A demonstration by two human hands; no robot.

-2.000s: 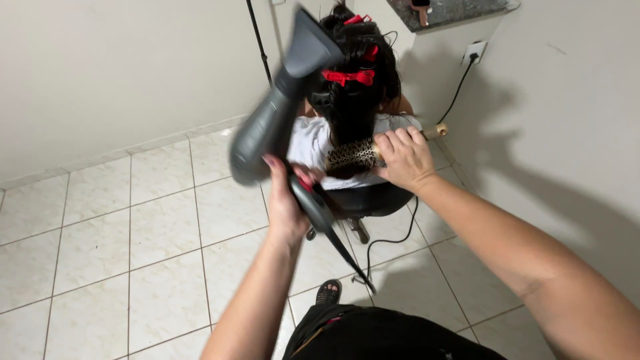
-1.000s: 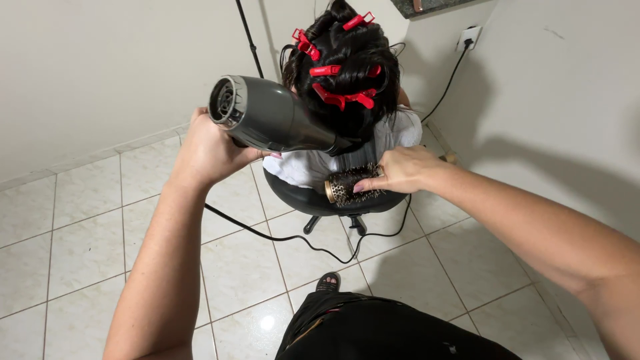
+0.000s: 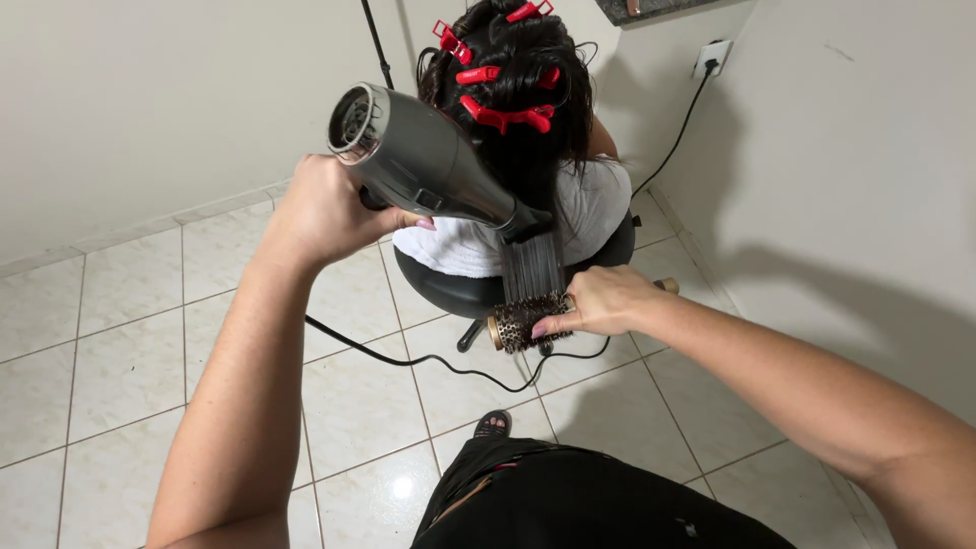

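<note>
My left hand grips the handle of a dark grey hair dryer, its nozzle pointing down right at a stretched lock of dark hair. The lower end of that lock lies on a round hairbrush with a metal barrel. My right hand holds the brush, thumb along the bristles; the handle's end shows beyond my wrist. A seated person's head, seen from behind, has sections of hair pinned up with several red hair clips. A white towel covers the shoulders.
The person sits on a black stool. A black power cord loops above the tiled floor, and another part runs to a wall outlet at right. A stone countertop stands at the top. My sandalled foot is below.
Since two seconds ago, the dryer has swung from upright to a slant over the hair. The brush has moved down and away from the back, with the lock now drawn out to it.
</note>
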